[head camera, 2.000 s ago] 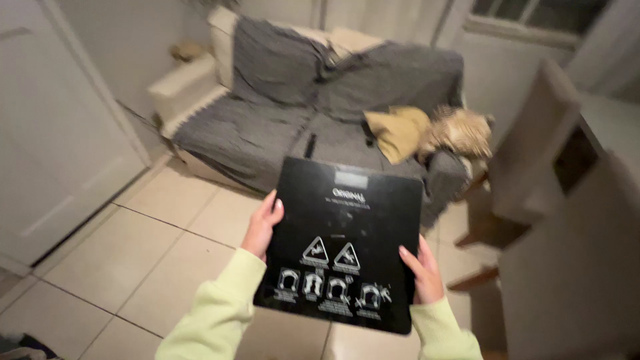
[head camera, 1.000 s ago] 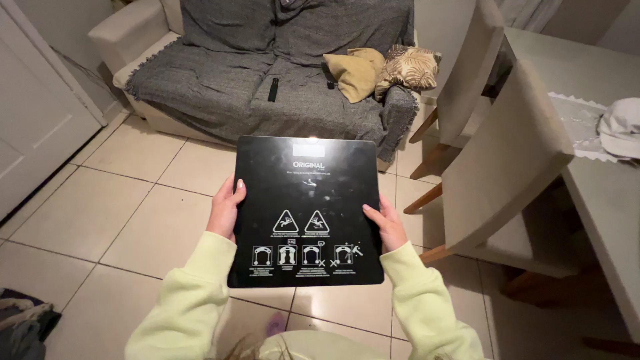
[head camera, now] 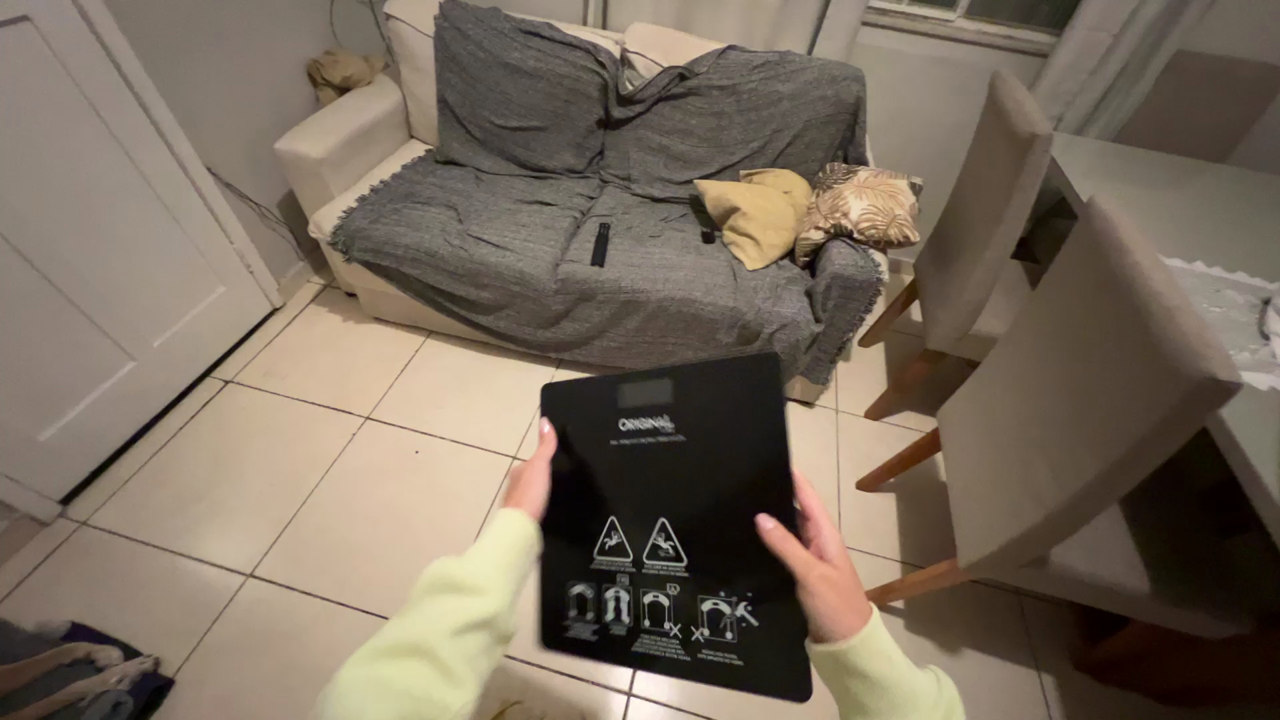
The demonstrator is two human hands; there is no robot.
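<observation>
A black glass bathroom scale [head camera: 675, 490] with a small grey display, white warning triangles and foot pictures is held up above the tiled floor. Its left edge is gripped by my left hand [head camera: 532, 472], thumb at the edge and the fingers mostly hidden behind it. My right hand [head camera: 822, 560] holds the lower right edge, with the thumb on the top face. Both arms wear pale yellow-green sleeves.
Ahead stands a cream sofa [head camera: 340, 140] under a grey throw [head camera: 520, 230], with a remote control [head camera: 600, 244] and cushions [head camera: 760, 215]. Chairs [head camera: 1080, 390] and a table [head camera: 1150, 190] are at the right, a white door [head camera: 110, 200] at the left. Dark cloth [head camera: 80, 670] lies lower left.
The scale stays in both hands and has turned slightly since one second ago. The view has shifted, with more of the sofa showing.
</observation>
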